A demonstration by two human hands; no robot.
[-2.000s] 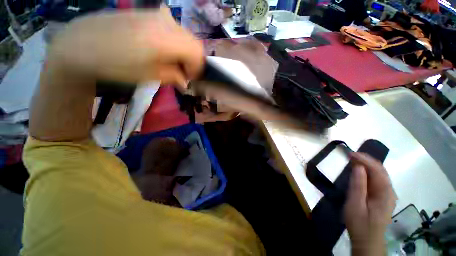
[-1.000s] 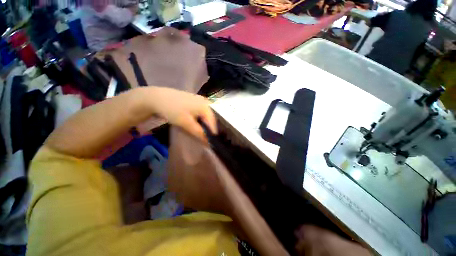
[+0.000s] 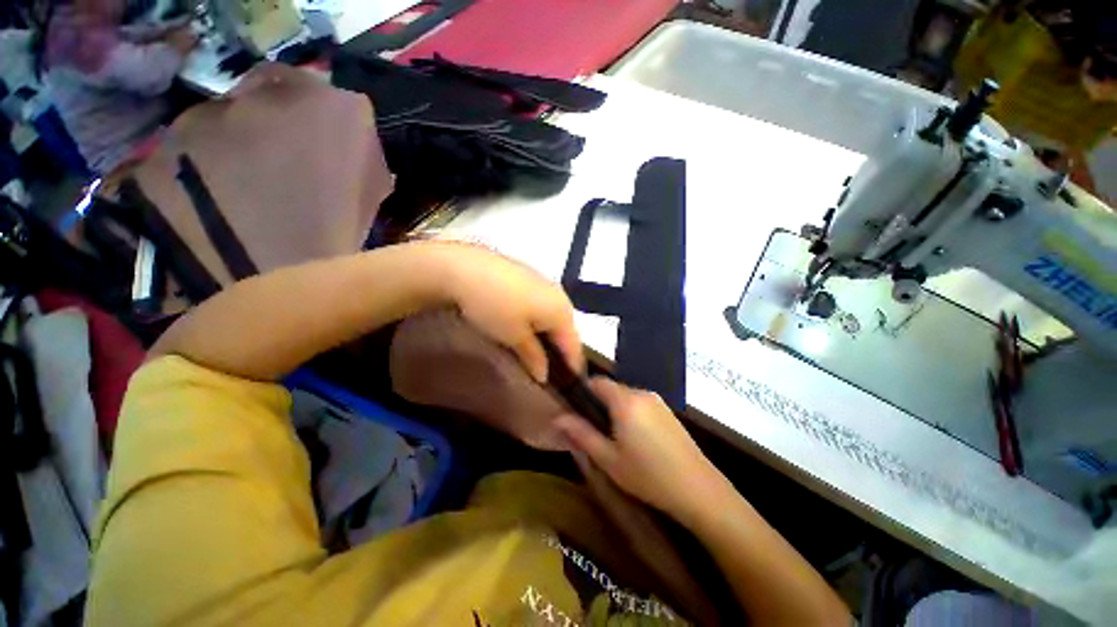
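Note:
A pink-brown panel (image 3: 472, 376) with a dark edge hangs over my lap, in front of the table edge. My left hand (image 3: 521, 312) grips the panel's dark edge from above. My right hand (image 3: 631, 441) holds the same edge close beside it, fingers pinched. The lower part of the panel runs down under my right forearm and is partly hidden. A black strip with a handle-like loop (image 3: 653, 270) lies on the white table, its near end at the front edge beside my hands.
The sewing machine (image 3: 955, 208) stands at right, red-handled snips (image 3: 1007, 398) on its bed. A black strip pile (image 3: 478, 129) lies at the table's far left. A panel stack (image 3: 276, 165) is at left, a blue bin (image 3: 435, 472) below, a translucent bin (image 3: 759, 92) behind. A person (image 3: 110, 74) sits far left.
The view has swung right towards the machine. My right hand has come up from the lower edge to the panel beside my left hand. The looped black strip stays on the table.

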